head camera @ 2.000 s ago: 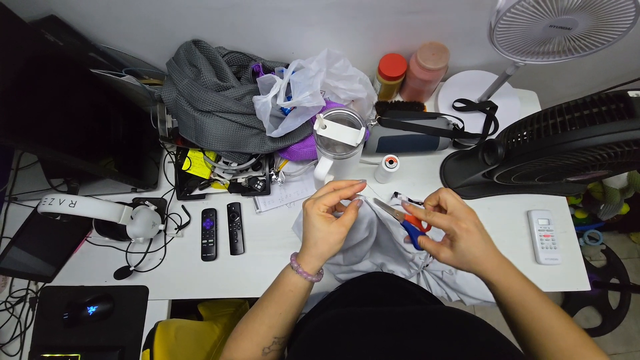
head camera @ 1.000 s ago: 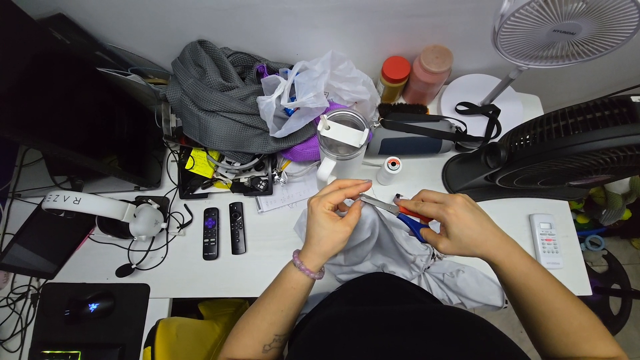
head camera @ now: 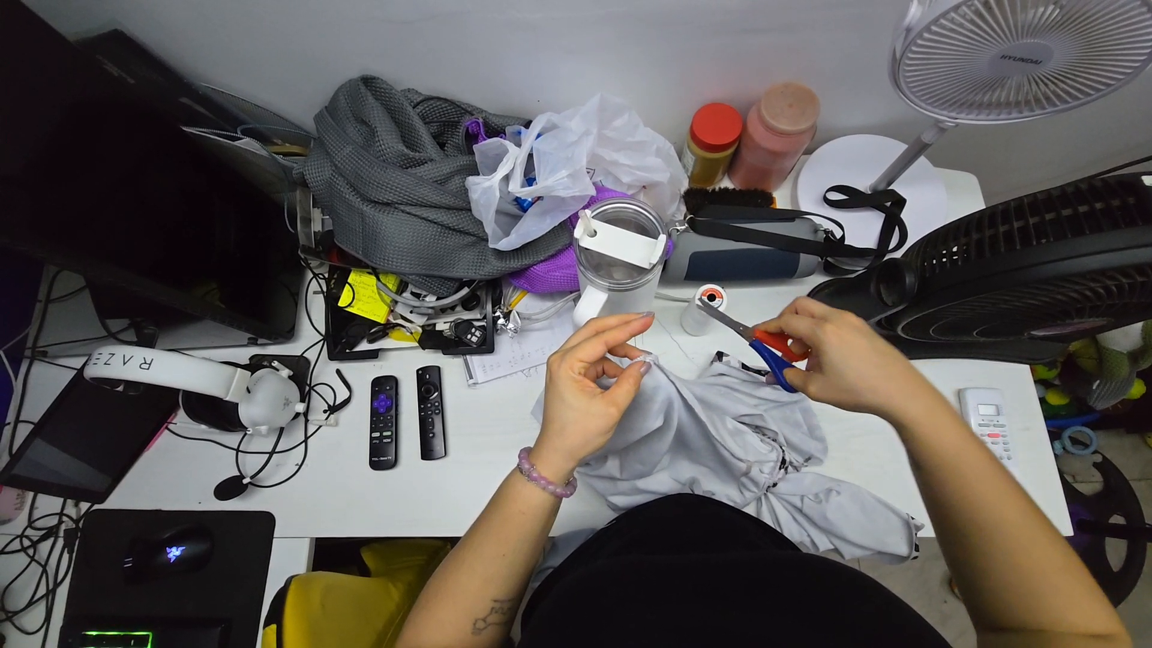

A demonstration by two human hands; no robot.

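My left hand [head camera: 594, 387] pinches an edge of the light grey fabric [head camera: 684, 441] between thumb and fingers. The rest of the cloth lies bunched on the desk, its right end by the front edge. In my right hand [head camera: 823, 355] is a pair of scissors [head camera: 760, 345] with red and blue handles, blades pointing up and left, apart from the cloth in my left hand. Just beyond the scissors' tips stands a spool of white thread [head camera: 702, 312]. Whether a thread runs from the pinched cloth is too fine to tell.
A clear tumbler with a white handle [head camera: 619, 256] stands behind my left hand. Beyond are a plastic bag [head camera: 576, 162], a grey cloth [head camera: 396, 189] and a speaker [head camera: 742, 247]. A black fan [head camera: 1026, 270] is at right; two remotes [head camera: 383, 423] and a headset [head camera: 261, 396] lie left.
A second ago the scissor blades were at the fingers of my left hand. My right hand has drawn them away, and the blades now point up and left above the cloth.
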